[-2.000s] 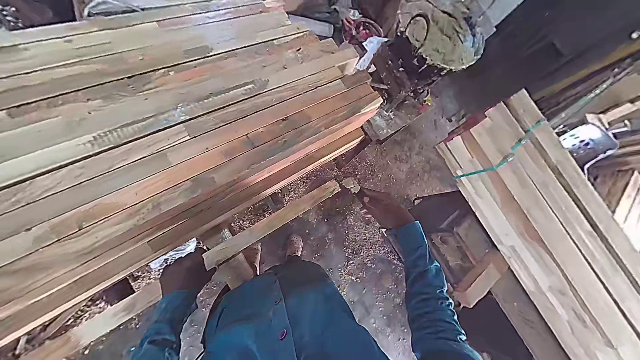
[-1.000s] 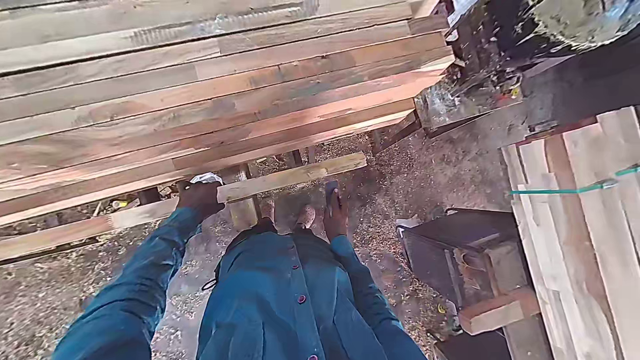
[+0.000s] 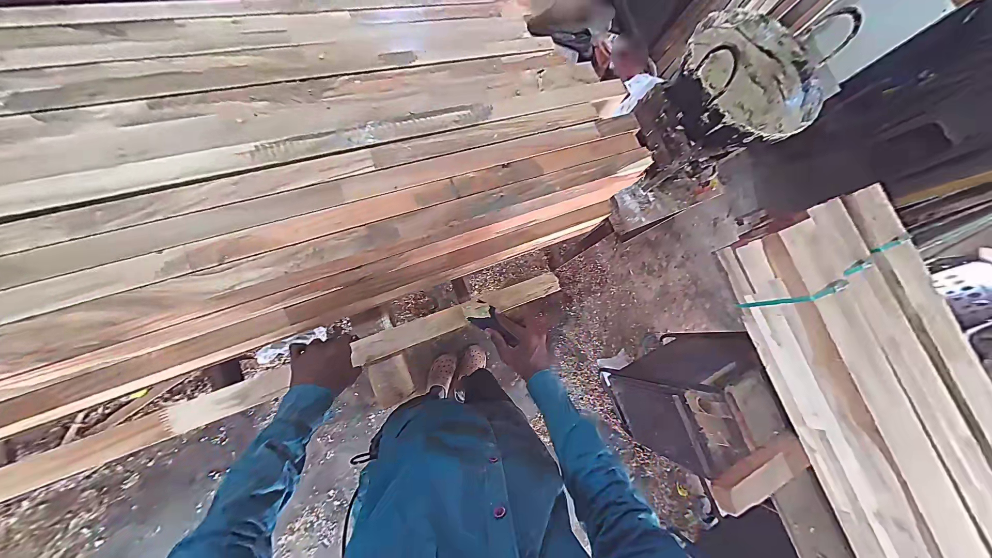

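Observation:
My left hand [image 3: 324, 363] is closed around a long narrow wooden strip [image 3: 457, 319] at its near left part, just below the edge of the large stack of boards [image 3: 333, 201]. The strip slants up to the right, its far end free. My right hand [image 3: 523, 345] holds a small dark object [image 3: 496, 324], possibly a sandpaper block or scraper, against the strip, right of its middle. A yellowish patch shows where the object meets the wood. Its exact kind cannot be told.
To the right lies a bundle of boards [image 3: 845, 333] tied with green strap. A dark metal box [image 3: 674, 395] and a wood block [image 3: 759, 474] stand beside it. A round, dirty container [image 3: 756, 74] is at the top right. Shavings cover the ground around my feet [image 3: 457, 368].
My right hand, near the strip's far end two seconds ago and below the strip one second ago, is now on the strip with the dark object. The view has swung right and back.

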